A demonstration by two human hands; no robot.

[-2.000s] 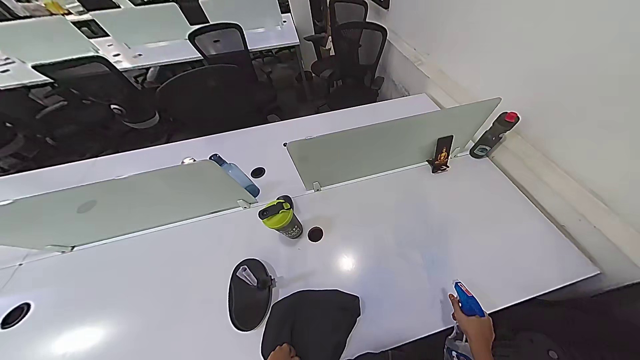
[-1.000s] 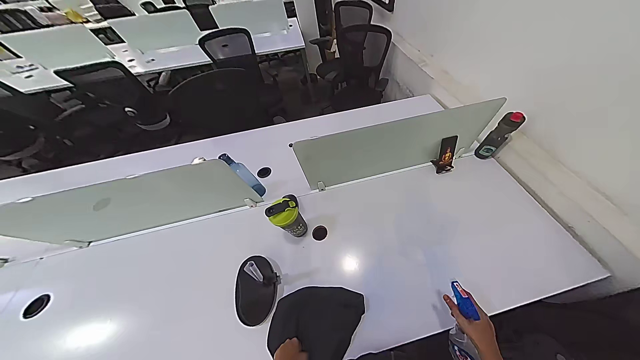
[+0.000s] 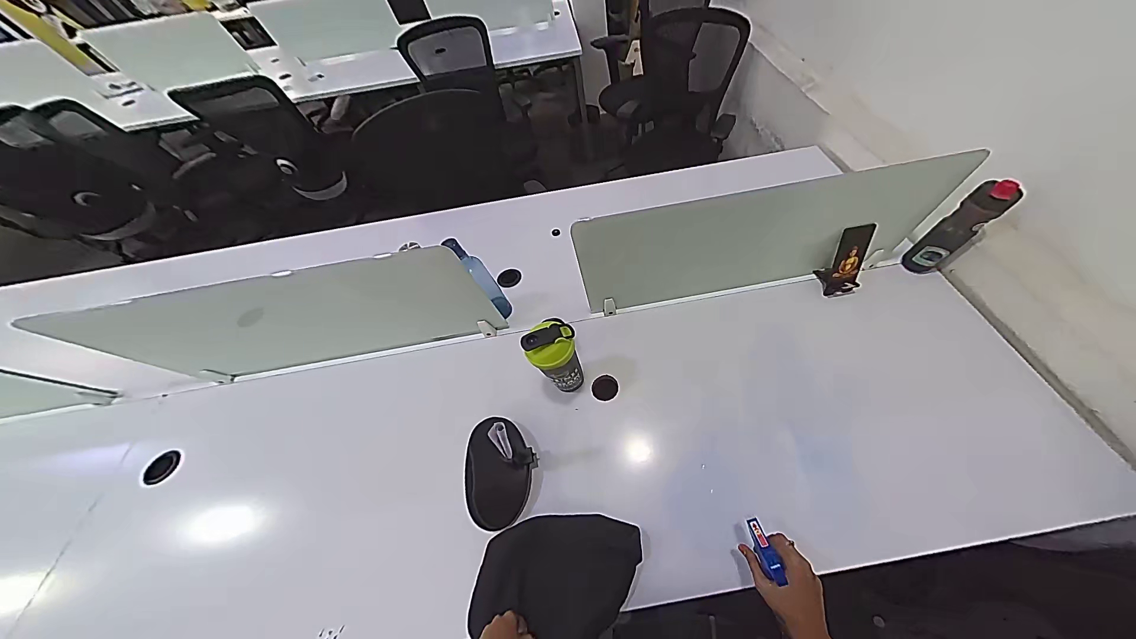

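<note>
My right hand (image 3: 788,581), at the desk's front edge, is closed around a spray bottle with a blue trigger head (image 3: 768,552); its lower part is hidden. At the bottom of the view my left hand (image 3: 506,626) grips the lower edge of a black cloth (image 3: 559,568) that lies on the white desk (image 3: 355,497). Just beyond the cloth rests a black oval case (image 3: 497,479) with a small clear item on it. Farther back stands a shaker bottle with a lime-green lid (image 3: 555,355), beside a round cable hole.
Frosted divider panels (image 3: 763,231) (image 3: 293,319) run along the desk's back. A phone on a stand (image 3: 849,257) and a dark bottle with a red cap (image 3: 963,226) are at the back right, near the wall. A blue bottle (image 3: 479,280) lies behind the dividers. Mesh chairs (image 3: 692,71) are beyond.
Both hands keep their holds on the cloth and the spray bottle. Small droplets show on the desk beyond the spray head now. The spray bottle's lower part, visible a second ago, is hidden.
</note>
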